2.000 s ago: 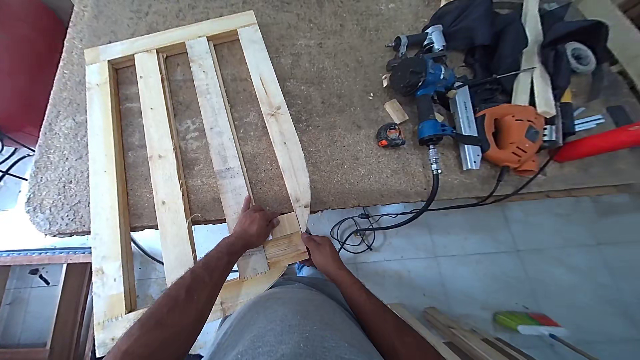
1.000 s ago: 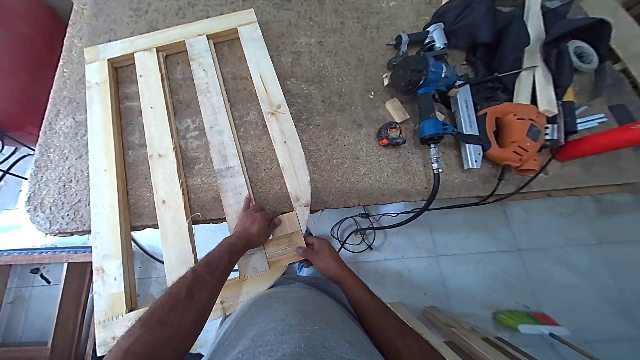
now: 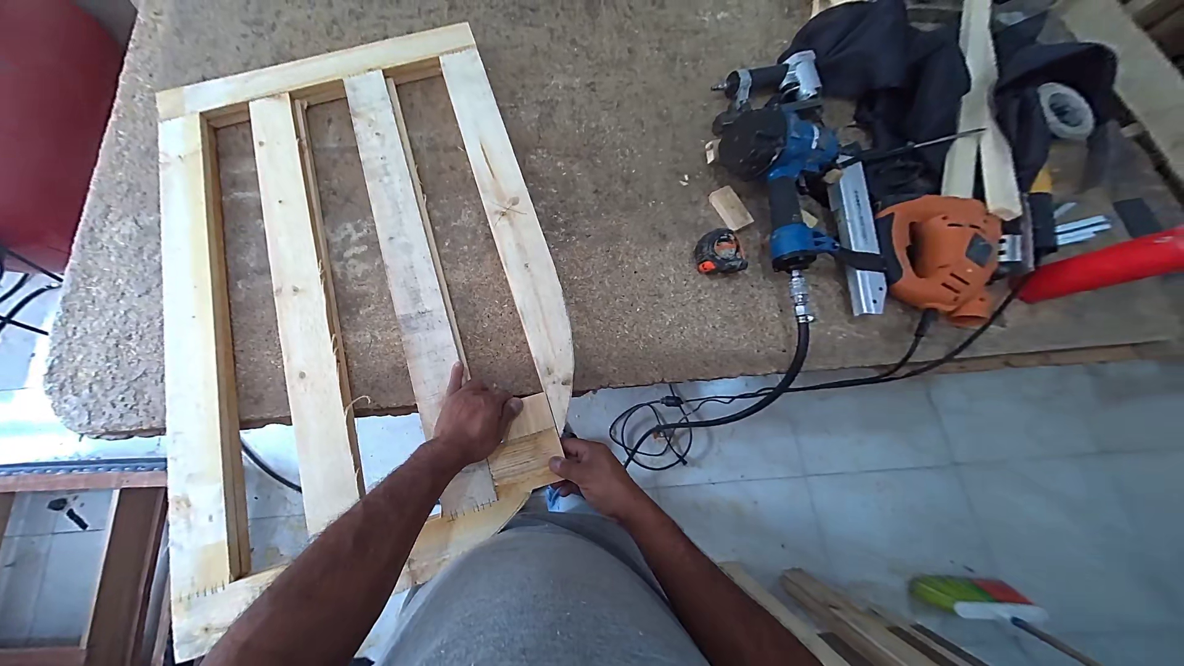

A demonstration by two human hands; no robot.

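Note:
A slatted frame of pale wood (image 3: 301, 314) lies partly on the rough bench and juts past its front edge toward my body. My left hand (image 3: 474, 418) rests on the lower part of a slat, its fingers beside a short wooden piece (image 3: 525, 446) set at the frame's lower right corner. With thumb and fingers, my right hand (image 3: 592, 474) grips the outer edge of that short piece, just below the tapered end of the right-hand slat (image 3: 513, 213). The underside of the corner and some right fingertips are hidden.
On the bench (image 3: 638, 305) lie a tape measure (image 3: 720, 252), a blue pneumatic nailer (image 3: 786, 176) with a black hose, an orange jigsaw (image 3: 939, 254) and dark cloth (image 3: 888, 65). A coiled cable (image 3: 661, 435) and a brush head (image 3: 976, 597) are on the tiled floor. Boards (image 3: 851, 601) stand lower right.

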